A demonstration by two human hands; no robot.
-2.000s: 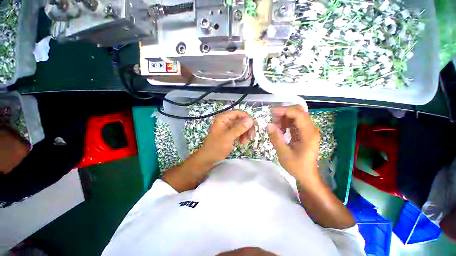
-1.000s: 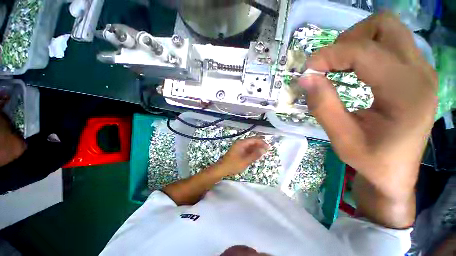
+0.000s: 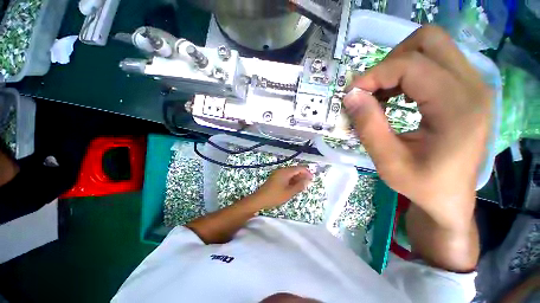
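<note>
My right hand (image 3: 423, 112) is raised over the upper parts tub (image 3: 379, 26). Its thumb and forefinger pinch a small white workpiece (image 3: 355, 92) at the right end of the silver bench assembly machine (image 3: 275, 89), by the fixture (image 3: 317, 106). The fingertips hide most of the workpiece. My left hand (image 3: 289, 184) is lower, over the lap-side parts tub (image 3: 216, 186), with its fingers curled together. Whether it holds a part is too small to tell. The lap-side tub holds many small white-and-green parts.
A steel bowl feeder (image 3: 263, 26) stands behind the machine. A black cable (image 3: 248, 165) loops over the bench edge. The green crate (image 3: 151, 189) surrounds the lap-side tub. A red stool (image 3: 95, 171) and another person's arm are at the left. Another parts tub (image 3: 56, 35) is at the upper left.
My right hand has gone from over the lap-side tub up to the fixture, and its fingertips are now closer against it. My left hand stays low over the lap-side tub. The view has shifted.
</note>
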